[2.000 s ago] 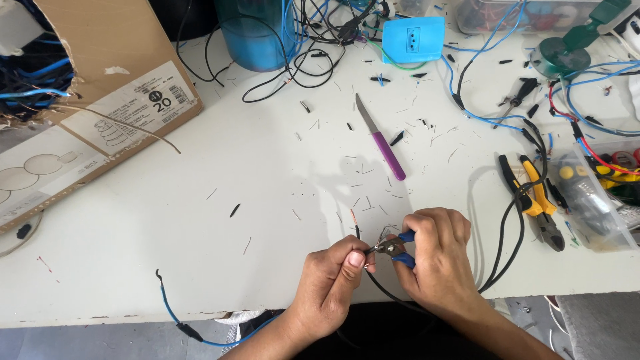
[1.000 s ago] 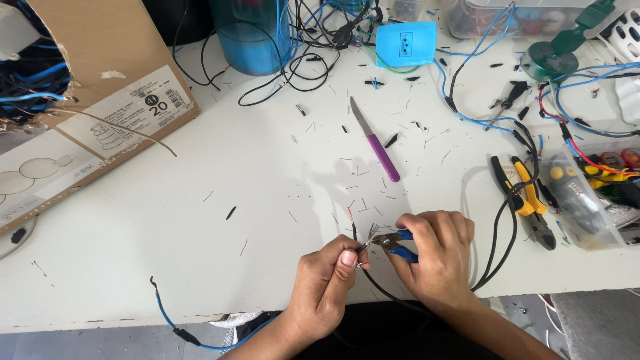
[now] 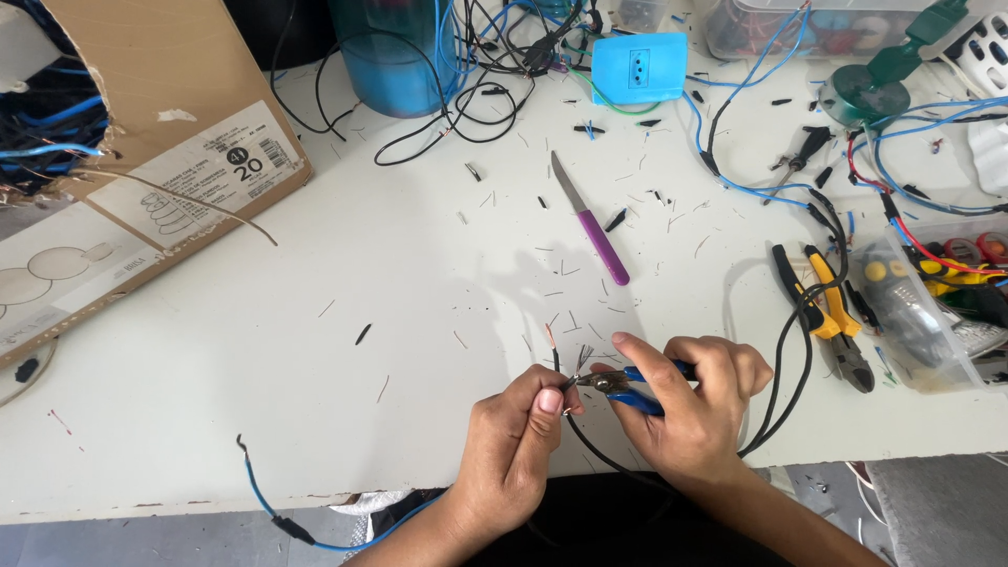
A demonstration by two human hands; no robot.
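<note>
My left hand [image 3: 516, 445] pinches the end of a black cable [image 3: 598, 449] between thumb and index finger. Out of that grip come frayed bare strands [image 3: 583, 358] and a black-sheathed wire with a bare copper tip [image 3: 550, 339]. In my right hand [image 3: 697, 402] are small blue-handled cutting pliers [image 3: 622, 384], their jaws at the base of the frayed strands; my index finger is raised off the handle. Whether the jaws are closed on the strands I cannot tell. Beyond my hands lies a knife with a purple handle [image 3: 604, 248].
Yellow-and-black diagonal cutters [image 3: 833, 323] lie right, beside a clear plastic bin [image 3: 929, 331]. A cardboard box [image 3: 213, 118] with cables stands left. A blue outlet box [image 3: 639, 69], tangled wires, a blue container [image 3: 390, 71] and a screwdriver [image 3: 799, 157] are at the back. Wire scraps litter the white table [image 3: 276, 339].
My right index finger has lifted away from the pliers. The frayed strands now stand up visibly beside the plier jaws. My left hand still pinches the cable.
</note>
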